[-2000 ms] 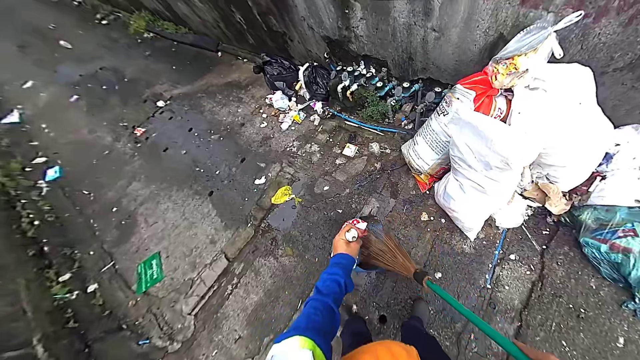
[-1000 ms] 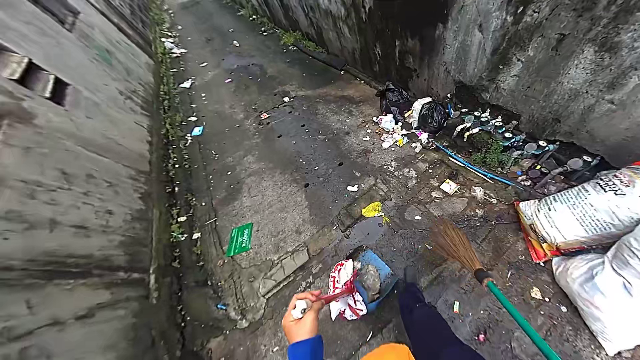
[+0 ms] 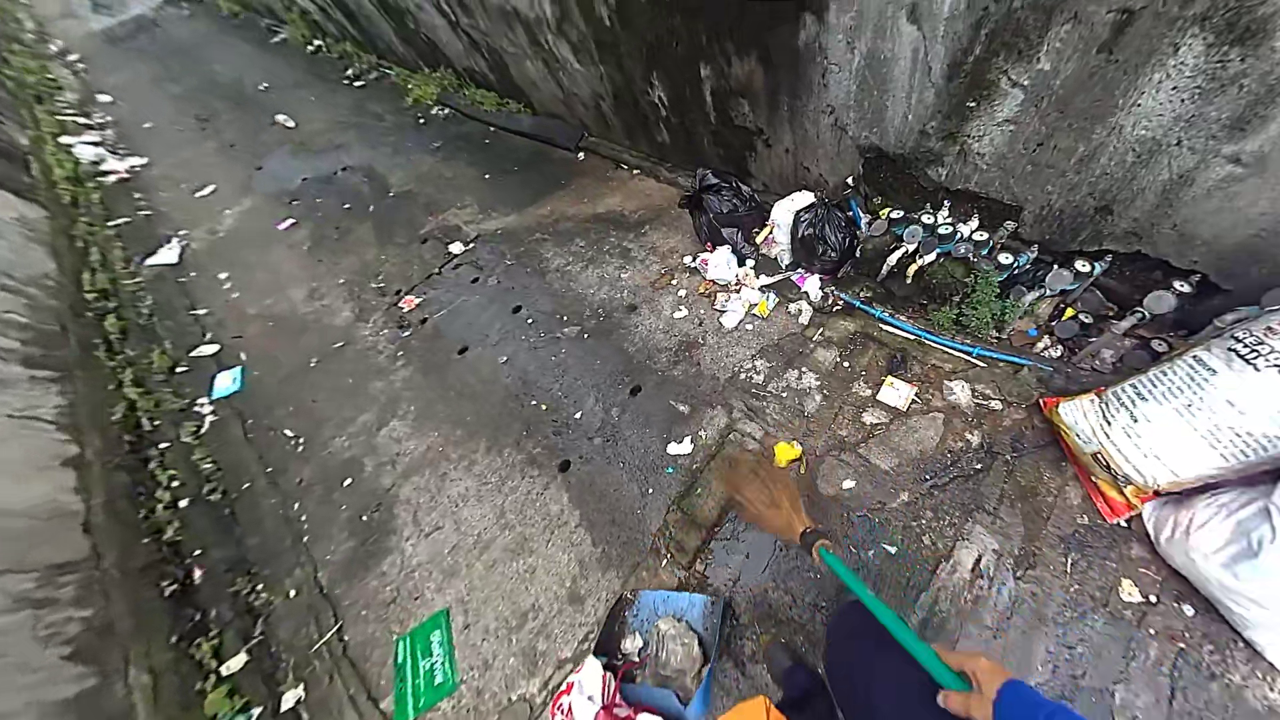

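Note:
At the lower right my right hand (image 3: pixel 972 682) grips the green handle of a broom (image 3: pixel 885 612). Its brown bristles (image 3: pixel 762 492) are blurred and rest low over the paving, just beside a crumpled yellow wrapper (image 3: pixel 788 454). My left hand is out of the frame. Near the bottom edge stands a blue dustpan (image 3: pixel 706 640) with a greyish crumpled plastic piece (image 3: pixel 673 655) in it. A red and white plastic bag (image 3: pixel 588 690) lies against its left side.
Black garbage bags (image 3: pixel 722 212) and loose litter lie by the concrete wall (image 3: pixel 960 110), beside water meters (image 3: pixel 945 235) and a blue pipe (image 3: pixel 940 335). Filled sacks (image 3: pixel 1185 425) stand at the right. A green packet (image 3: pixel 426 665) lies lower left; weeds (image 3: pixel 120 350) line the left edge.
The broom's bristles have moved left, up to the yellow wrapper. My left hand, holding the dustpan's handle one second ago, has gone out of view. My right hand has come into view.

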